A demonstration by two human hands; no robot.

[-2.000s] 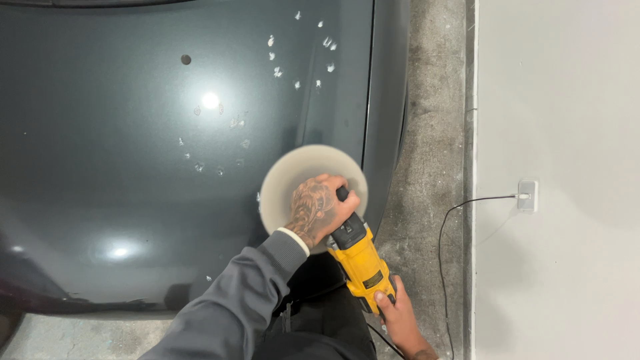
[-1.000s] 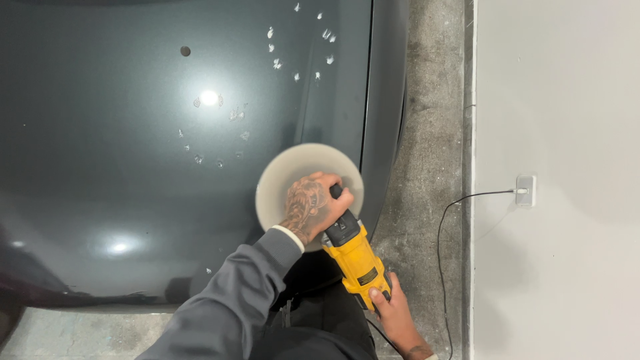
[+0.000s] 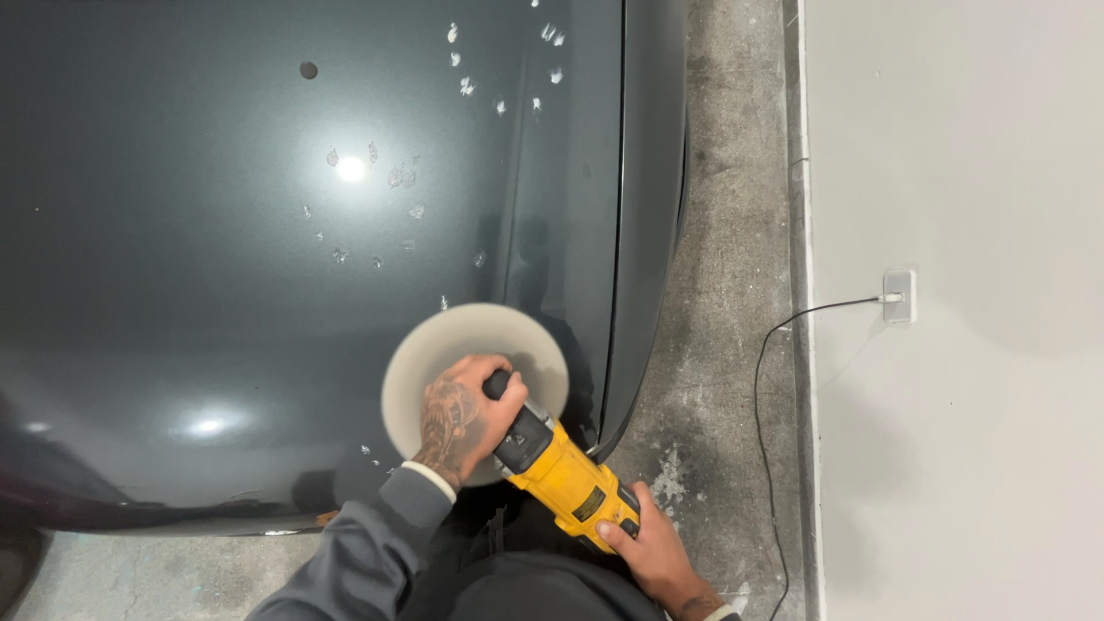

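A yellow and black rotary polisher (image 3: 565, 479) lies aslant over the front corner of a dark car hood (image 3: 216, 328). Its round pale pad (image 3: 410, 362) is blurred as if spinning and covers part of the paint. My left hand (image 3: 466, 414), tattooed on its back, grips the black front handle above the pad. Around the rear of the yellow body my right hand (image 3: 642, 539) is closed, thumb on top. Whitish spots (image 3: 467, 86) form a ring farther up the hood, and fainter marks (image 3: 340, 256) lie left of and beyond the pad.
A dark fender (image 3: 651, 216) borders the hood across a narrow gap. Concrete floor (image 3: 733, 216) runs between the car and a pale wall (image 3: 966, 474). A black cord (image 3: 759, 414) hangs from a wall outlet (image 3: 900, 296) and trails along the floor on the right.
The polisher and both hands have shifted slightly left and toward me along the hood's front corner. Both hands have kept their grip.
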